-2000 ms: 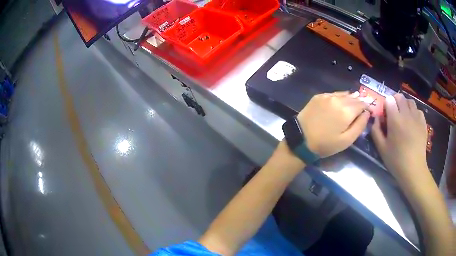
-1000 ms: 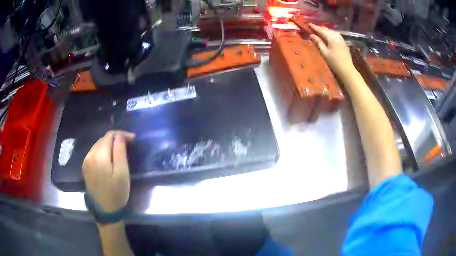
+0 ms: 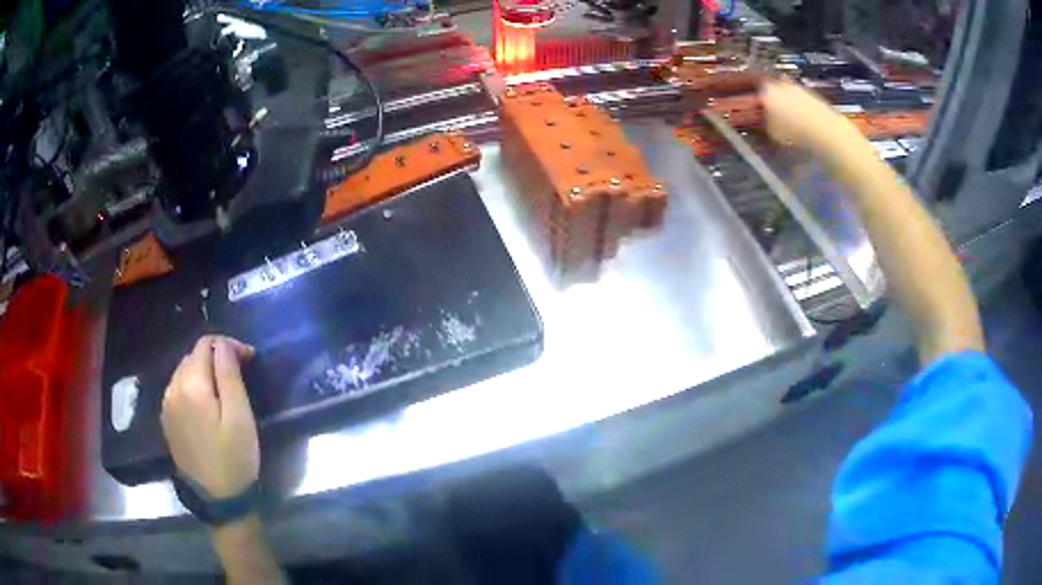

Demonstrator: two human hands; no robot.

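Observation:
My left hand (image 3: 211, 409) rests over the left front of the black block (image 3: 400, 297). Its fingertips are pinched together; whether a tiny part is between them cannot be seen. The silver-white strip (image 3: 295, 265) lies on the block, beyond the fingertips, with small dark studs along it. My right hand (image 3: 796, 114) is stretched out to the conveyor rails at the right rear. It is blurred, its fingers at the end of an orange-brown plate (image 3: 735, 106); I cannot tell whether it grips it.
A stack of orange-brown plates (image 3: 585, 154) stands right of the block on the shiny metal bench (image 3: 674, 297). A black machine head (image 3: 171, 126) overhangs the block's rear left. Red bins (image 3: 32, 389) are at far left. A metal rail (image 3: 794, 206) runs below my right forearm. A red light (image 3: 514, 46) glows behind the stack.
The view has turned from the bins and floor towards the conveyor. My right hand has left the block, passed the stack's rear and moved right to the rails. My left hand stays over the block.

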